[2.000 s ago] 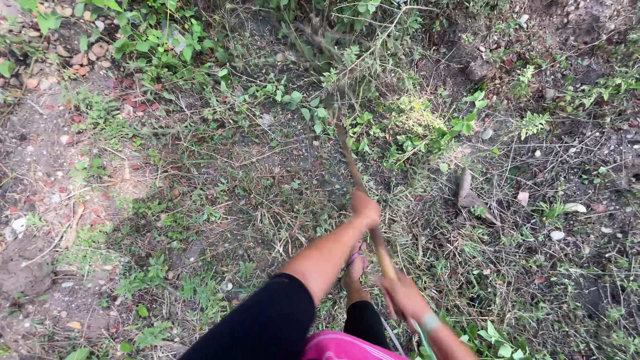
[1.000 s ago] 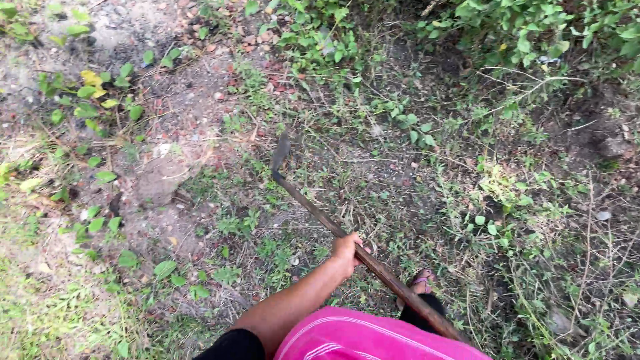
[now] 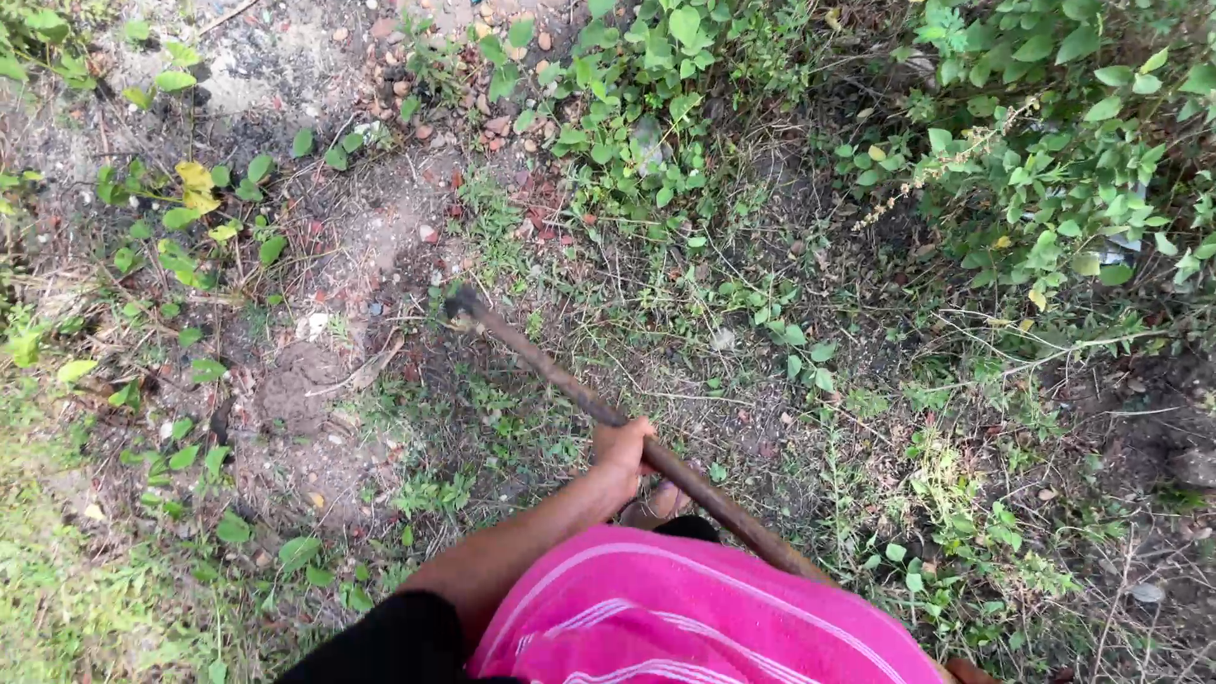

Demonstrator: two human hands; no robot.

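Note:
My left hand [image 3: 623, 448] is closed around the wooden handle of a long tool, probably a hoe [image 3: 698, 489], near its middle. The handle slants from the lower right up to a dark metal head [image 3: 464, 302] over the weedy ground left of centre; the blade's shape is hard to make out. At the bottom edge, right of the pink cloth with white stripes [image 3: 665, 608], a sliver of my right hand [image 3: 967, 671] shows near the handle's rear end. Most of that hand is out of view, so its grip cannot be seen.
A leafy bush [image 3: 1073, 161] fills the upper right, and low green plants [image 3: 646, 114] grow at the top centre. Vines with a yellow leaf [image 3: 196, 186] lie at the upper left. My foot [image 3: 655, 503] stands just beneath the handle. Small stones [image 3: 494, 128] lie near the top.
The view has shifted leftward over the ground since the oldest frame. The tool, earlier pointing up, now slants to the upper left. The right hand, on the handle two seconds ago, is now mostly out of view.

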